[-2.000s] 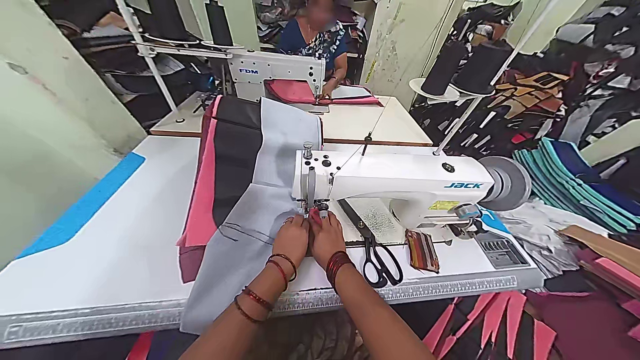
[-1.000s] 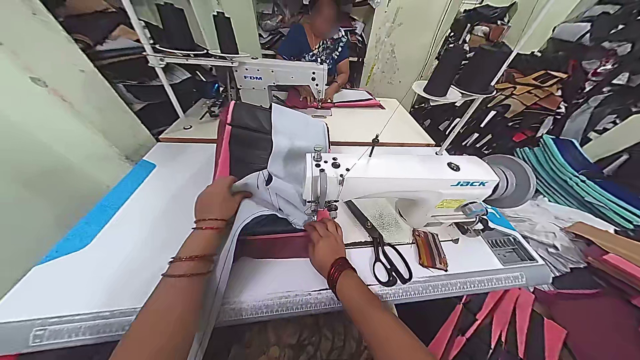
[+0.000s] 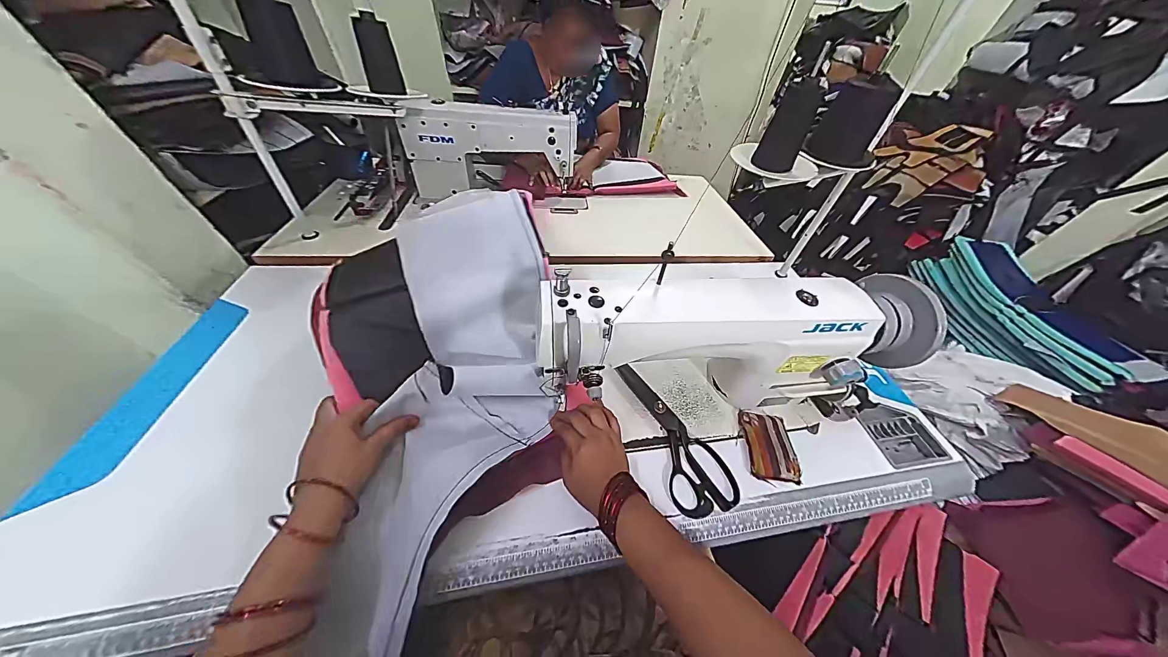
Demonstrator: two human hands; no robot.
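Observation:
A white industrial sewing machine (image 3: pixel 721 319) stands on the table, with layered fabric pieces (image 3: pixel 484 301) in pale grey, black, pink and maroon bunched to the left of its needle. My right hand (image 3: pixel 589 443) presses on the pink and maroon fabric just in front of the presser foot, fingertips close to it. At the left, my left hand (image 3: pixel 351 447) touches the pink edge and the grey layer, thumb apart from the fingers; whether it grips is unclear. Black-handled scissors (image 3: pixel 689 456) lie right of my right hand, beside a striped bundle (image 3: pixel 771 445).
Across the table a person works at a second sewing machine (image 3: pixel 488 141). Thread cones (image 3: pixel 787 123) stand behind my machine. Stacked teal-edged pieces (image 3: pixel 1022 315) and pink and dark fabric pieces (image 3: pixel 926 557) lie at the right. A ruler strip (image 3: pixel 730 525) runs along the table's front edge.
Two seconds ago both hands were together at the needle. My left hand has since moved left and lies lower on the fabric than one second ago; the fabric is now folded and bunched behind the needle.

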